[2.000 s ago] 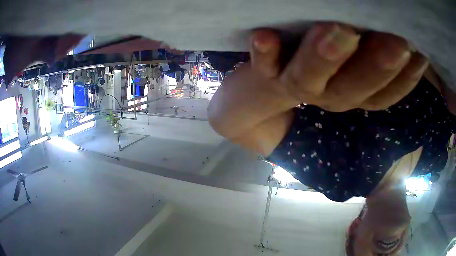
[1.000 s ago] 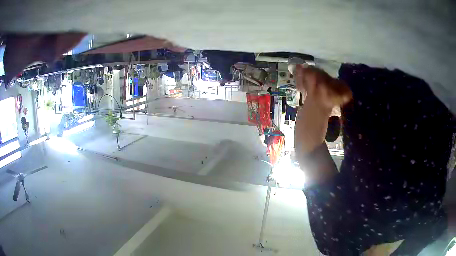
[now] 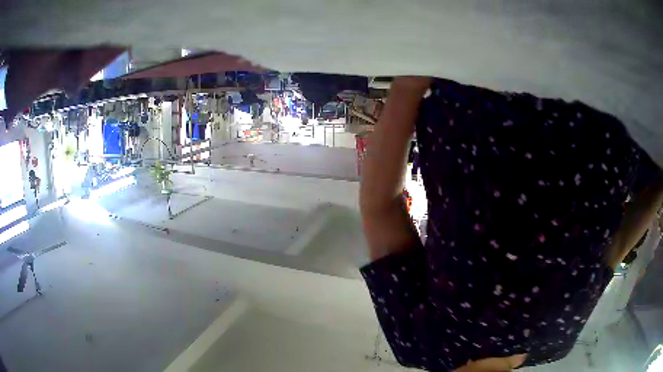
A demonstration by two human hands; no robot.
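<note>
A pale grey surface (image 3: 327, 33), blurred and very close, spans the top of the upside-down view; I cannot tell whether it is table or cloth. Dark maroon cloth (image 3: 54, 76) hangs beside it at the upper left, and a thinner reddish piece (image 3: 193, 67) lies to its right. Neither my left hand nor my right hand can be made out.
A person in a dark speckled top (image 3: 516, 218) fills the right side. One bare forearm (image 3: 387, 160) reaches to the pale surface, its hand hidden. Behind are a pale ceiling (image 3: 145, 290), a fan (image 3: 27, 265), bright lights and a blurred workroom.
The large hand seen close up first drew back and is now out of sight. The person's body has shifted left and fills more of the view, covering most of the red items behind.
</note>
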